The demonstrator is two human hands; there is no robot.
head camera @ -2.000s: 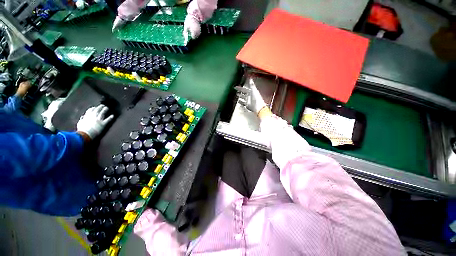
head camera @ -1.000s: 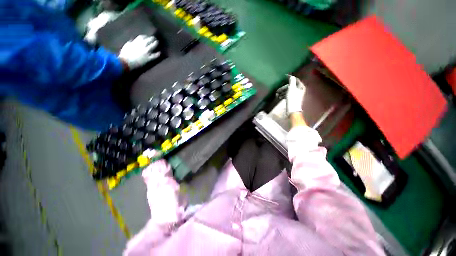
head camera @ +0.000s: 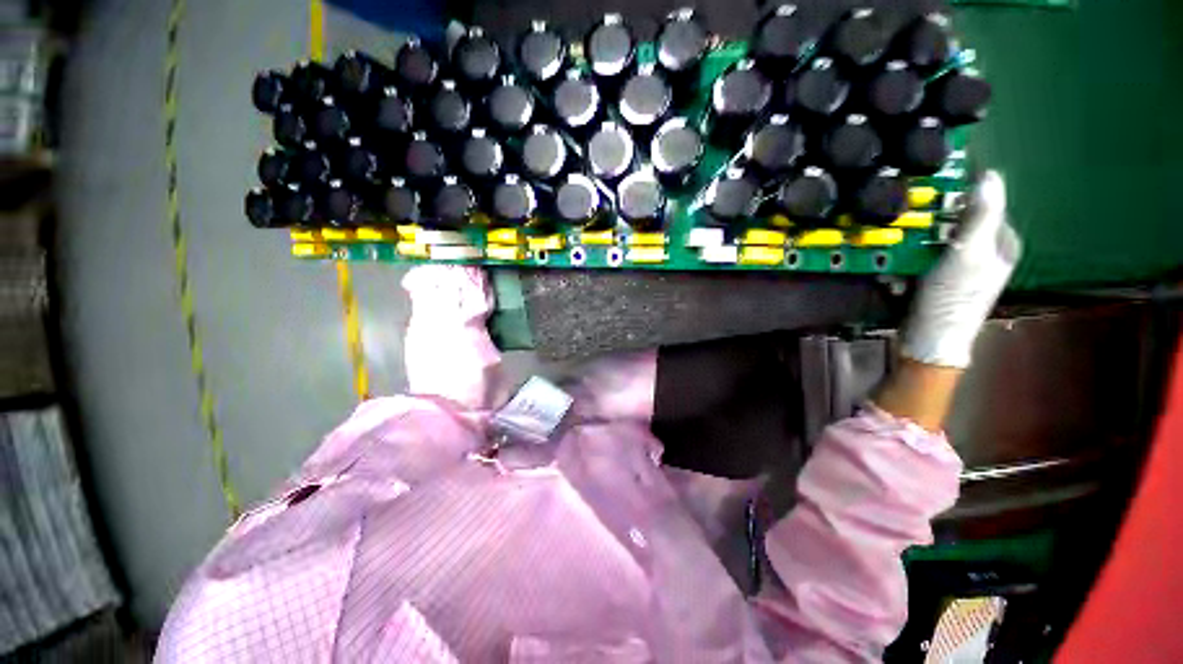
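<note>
A long green capacitor board (head camera: 506, 256) lies across the top of the view, packed with rows of black capacitors (head camera: 610, 152). Small yellow blocks (head camera: 778, 239) and white ones line its near edge. My right hand (head camera: 967, 279), in a white glove, is at the board's right end, with fingers up along that edge; the thumb side is partly hidden. My left hand is hidden under or behind the board's left part; only the pink sleeve shows below its near edge.
A dark foam pad (head camera: 701, 311) lies under the board's near side. A red sheet (head camera: 1142, 545) is at the right edge. A black tray with a dotted sticker sheet (head camera: 967, 632) is at the bottom right. Yellow-marked grey floor (head camera: 247, 324) is at the left.
My right hand has moved from the metal plate by the rail to the board's right end. The view has turned, so the board now lies level across the top.
</note>
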